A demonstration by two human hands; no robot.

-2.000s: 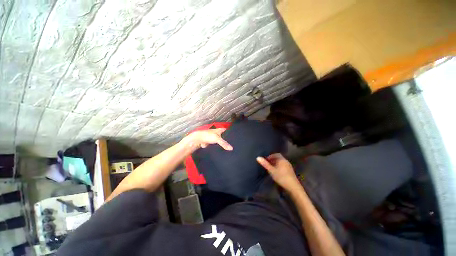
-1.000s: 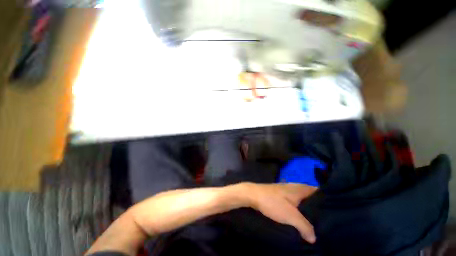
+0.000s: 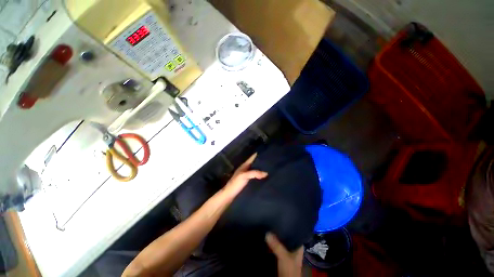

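Observation:
A dark garment piece [image 3: 276, 189], matt black, is bunched and hangs off the front edge of the white machine table, over the knees. My left hand [image 3: 241, 181] grips its upper left edge, with thumb and a finger showing and the rest hidden by the cloth. My right hand [image 3: 283, 253] holds its lower edge near the bottom of the picture, slightly blurred and cut off by the frame edge. The sewing machine [image 3: 54, 70] stands at the upper left. Scissors [image 3: 127, 154] and light blue thread snips [image 3: 189, 127] lie on the table.
A round blue lid or basin [image 3: 341, 189] is right of the cloth, above a dark container [image 3: 336, 249] with pale scraps. A blue basket [image 3: 325, 89], red-orange basket [image 3: 428, 81] and red stool [image 3: 433, 173] stand right. A clear round dish [image 3: 235, 51] sits on the table.
The view has swung from the wall, across the table, to the machine's right side and floor. The dark piece has moved along with my hands. My right hand is visible again.

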